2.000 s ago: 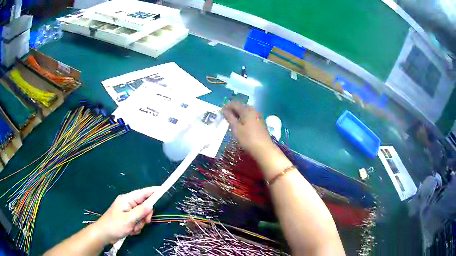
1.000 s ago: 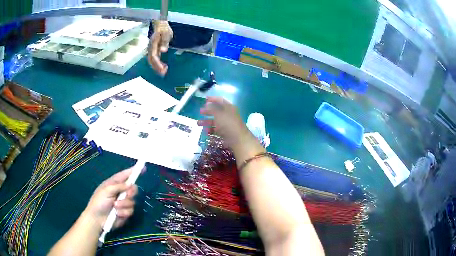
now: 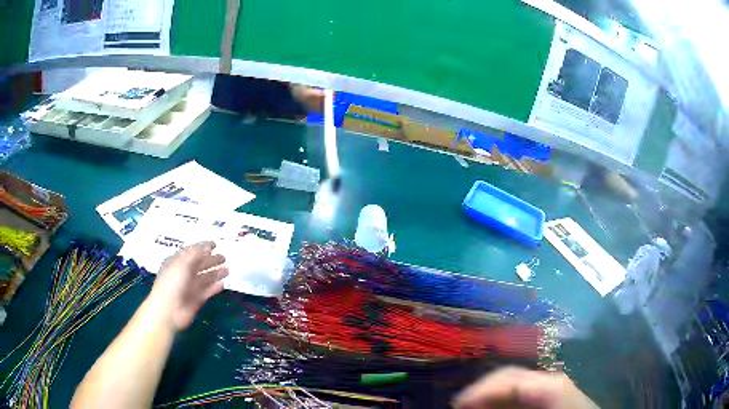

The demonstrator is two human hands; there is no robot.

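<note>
My left hand [image 3: 192, 283] is empty, fingers apart, at the lower edge of the white printed sheets [image 3: 260, 260]. My right hand [image 3: 519, 387] is blurred and cut off by the bottom edge, over the black wires [image 3: 320, 374]; its fingertips are unclear. Red wires [image 3: 416, 327] and dark blue wires [image 3: 480, 291] lie beyond. A green piece [image 3: 384, 378] lies on the black wires. The white strip [image 3: 330, 136] stands at the far side, its upper end near another person's hand [image 3: 308, 97]. A multicolour harness bundle [image 3: 76, 311] lies left of my left hand.
A translucent cup [image 3: 372, 228] stands just beyond the wires. A blue plastic tray [image 3: 503, 213] and a printed card [image 3: 585, 254] lie at the right. White compartment trays [image 3: 120, 128] stand at the far left. Boxes of orange and yellow wires [image 3: 28, 212] are at the left edge.
The white strip has left my left hand and is now at the far side by the other person's hand. My right hand has moved back to the bottom right. The view has shifted.
</note>
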